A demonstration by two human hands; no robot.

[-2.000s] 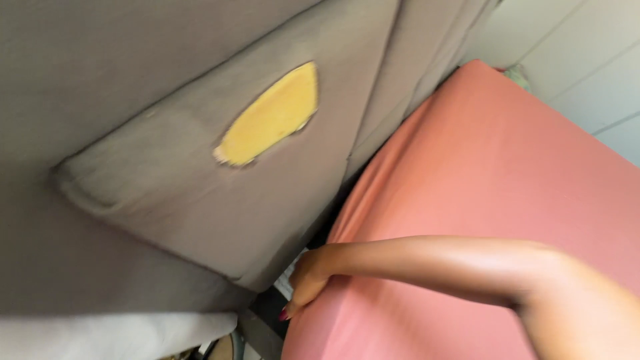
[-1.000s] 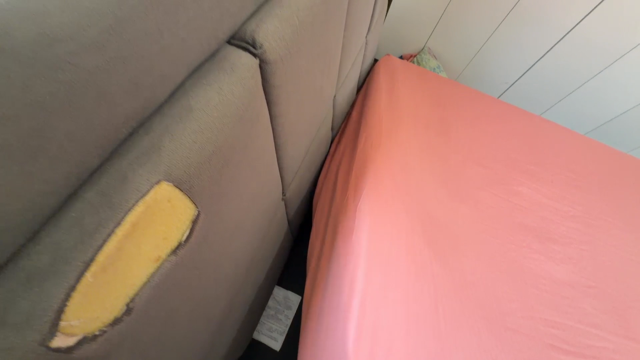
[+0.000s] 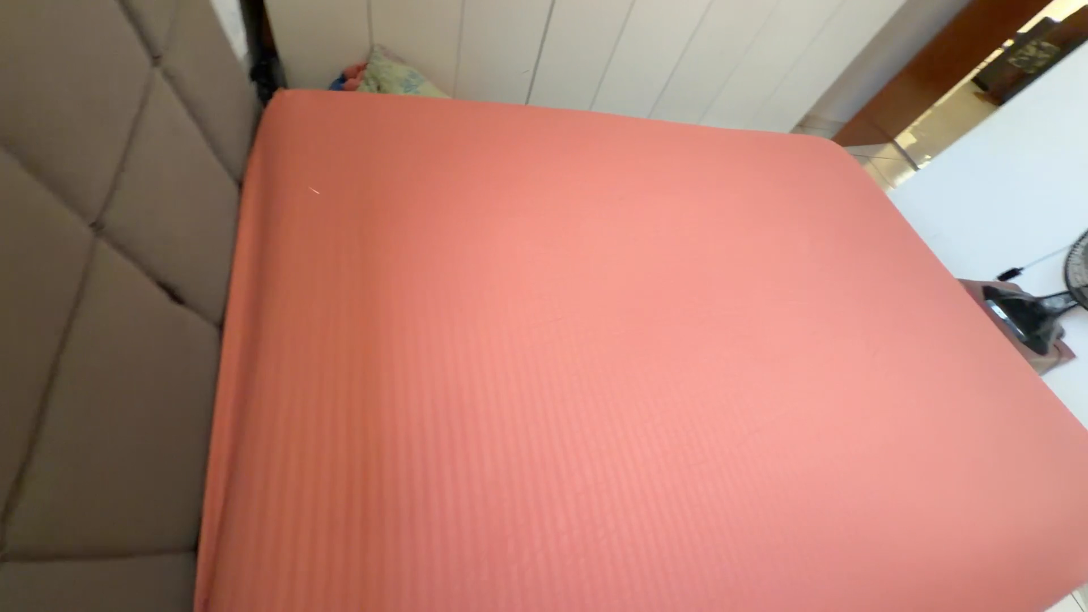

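Neither of my hands shows in the head view now. A mattress covered by a coral-pink fitted sheet (image 3: 595, 340) fills most of the picture. The sheet lies smooth over the top and wraps down over the far corners, with slight folds along its left side. Against that side stands a grey-brown upholstered headboard (image 3: 110, 357) with stitched diagonal seams. A short pale thread or mark (image 3: 314, 190) lies on the sheet near its upper left corner.
Behind the mattress runs a white panelled surface (image 3: 544, 51), with patterned fabric (image 3: 395, 75) at its base. A black fan (image 3: 1028, 316) stands beyond the right edge. A brown door frame (image 3: 935, 72) is at the upper right.
The hand and arm seen two seconds ago at the mattress edge beside the headboard are out of view. The view has swung widely to show the whole mattress top.
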